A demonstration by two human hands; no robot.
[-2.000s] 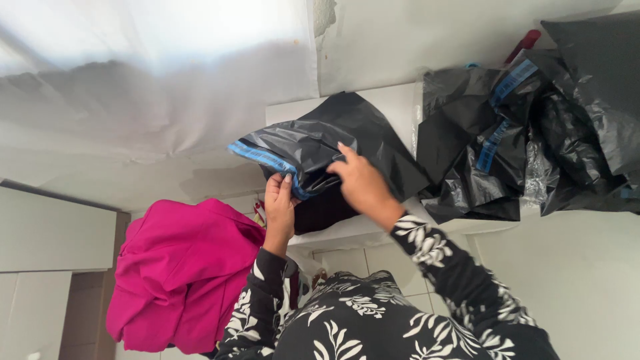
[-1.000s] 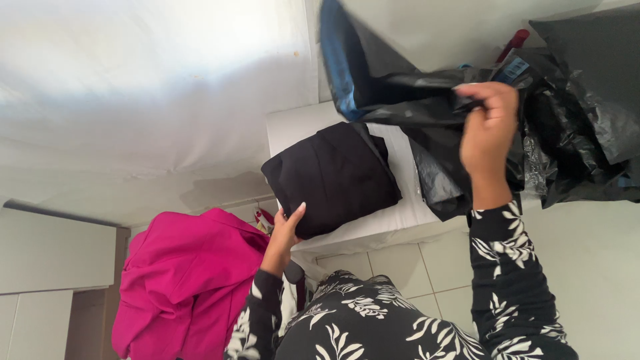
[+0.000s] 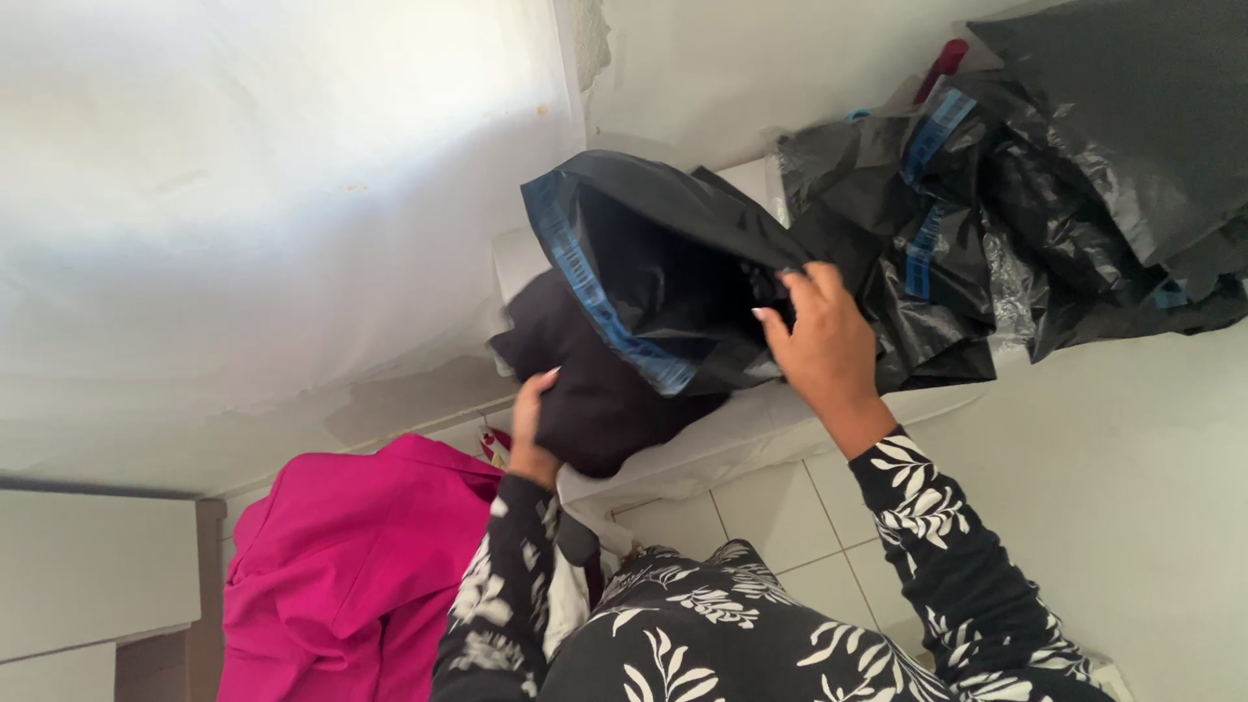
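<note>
A folded black garment (image 3: 604, 400) lies at the left end of a white-covered surface, gripped along its near left edge by my left hand (image 3: 536, 429). Over its right part spreads a black plastic mailing bag (image 3: 682, 253), its mouth open toward the garment and edged with a blue adhesive strip. My right hand (image 3: 824, 341) pinches the bag's near right side, thumb and fingers at the rim. The garment's far part is hidden by the bag.
Crumpled black plastic bags (image 3: 936, 224) with blue strips pile up on the right, a dark red object (image 3: 943, 68) behind them. Magenta clothing (image 3: 361, 565) hangs at the lower left, near a white cabinet (image 3: 88, 565). A white-covered bench edge (image 3: 721, 448) runs above the tiled floor.
The bag, lifted off to the upper right a second ago, is down over part of the garment with its mouth spread. My right hand has moved down and left. My left hand stays at the garment.
</note>
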